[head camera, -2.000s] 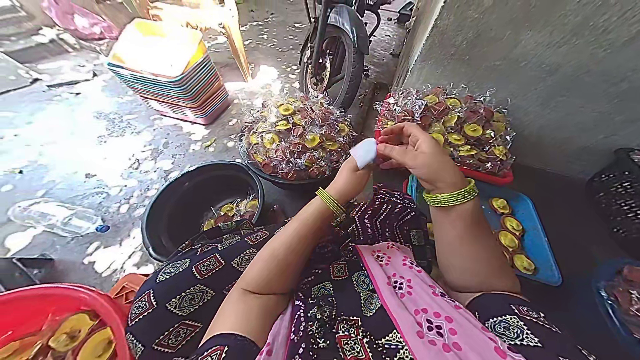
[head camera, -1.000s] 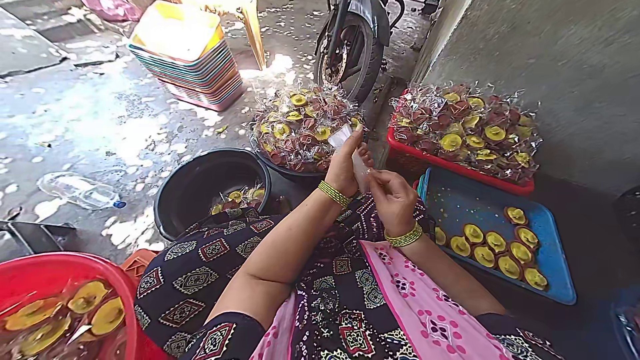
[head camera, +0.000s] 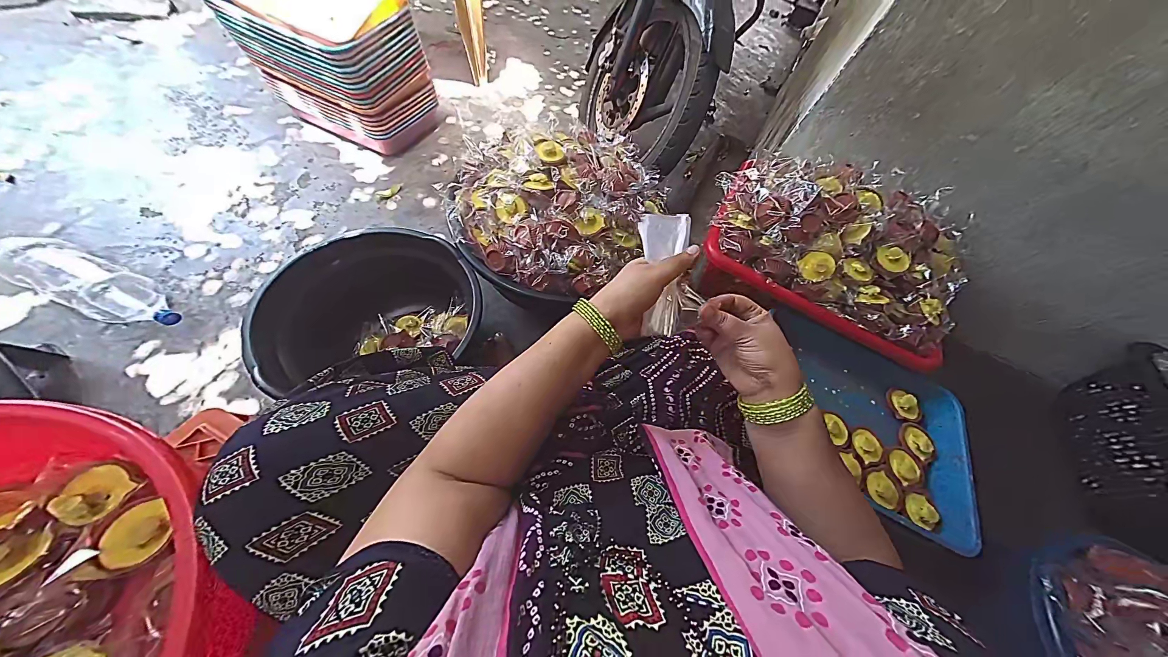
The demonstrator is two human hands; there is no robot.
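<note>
My left hand (head camera: 644,290) grips a bundle of thin white strips or small bags (head camera: 664,239), which stick out above and below the fingers. Close on its right, my right hand (head camera: 744,342) pinches at the lower edge of that bundle; what is between the fingertips is too small to tell. Both hands are over my lap. Just beyond them, a dark tub is heaped with wrapped brown and yellow pieces (head camera: 557,214). Right of the hands, a blue tray (head camera: 954,456) holds several round brown and yellow pieces (head camera: 905,466).
A black tub (head camera: 265,310) with some wrapped pieces stands left of my hands. A red tray (head camera: 826,315) heaped with wrapped pieces lies right. A red basin (head camera: 187,547) is at lower left, a plastic bottle (head camera: 87,283) and stacked trays (head camera: 365,100) beyond, a motorcycle wheel (head camera: 657,91) ahead.
The white bundle shows more plainly above my left hand now. My right hand has shifted a little away from the left one. The view has moved somewhat.
</note>
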